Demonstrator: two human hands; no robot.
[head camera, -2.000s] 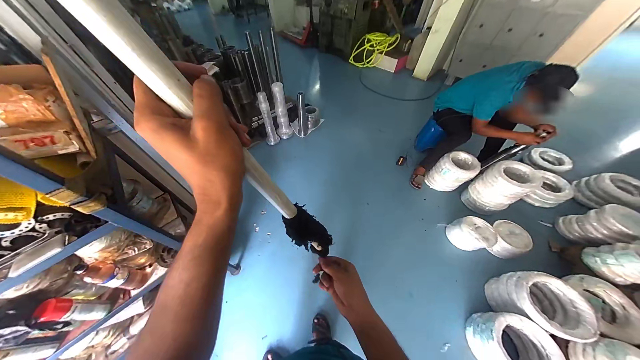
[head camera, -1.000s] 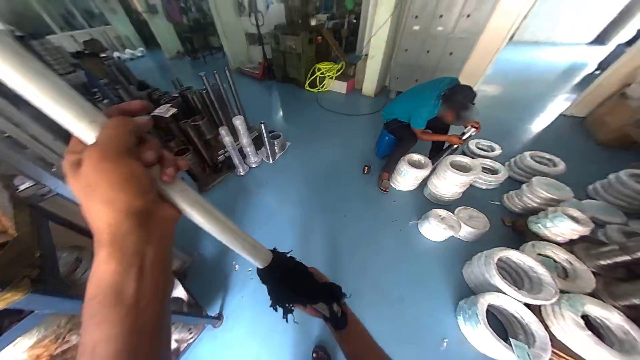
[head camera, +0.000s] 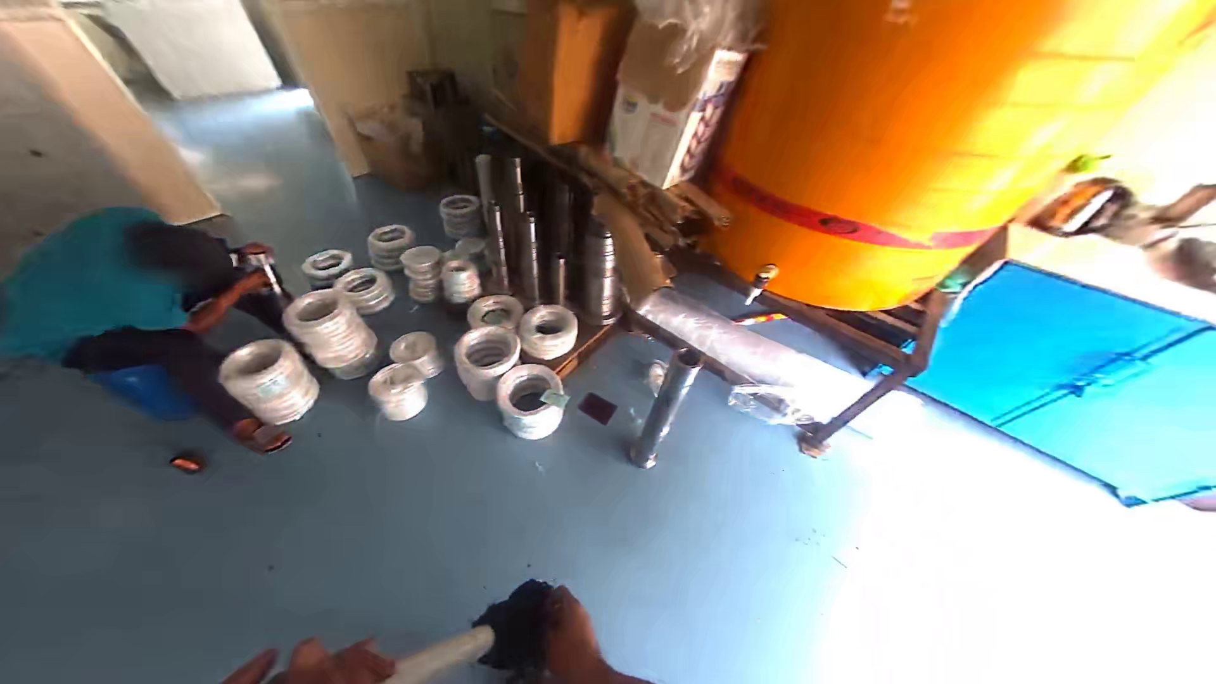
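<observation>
A pale pole enters at the bottom edge of the head view, with a dark, shaggy bundle at its end. My left hand is at the bottom, its fingers around the pole behind the bundle, partly cut off by the frame. On the bundle's right side my right hand is closed on the dark material. Blur hides the finer detail of both grips.
A person sits at the left by stacks of wrapped rings. A metal tube stands on the floor. Beyond are an orange tank, a metal frame, a blue panel and cardboard boxes.
The view has swung far to the right, bringing in the orange tank. My right hand, earlier under the bundle, is now at its side. The pole shows low in the view, mostly cut off.
</observation>
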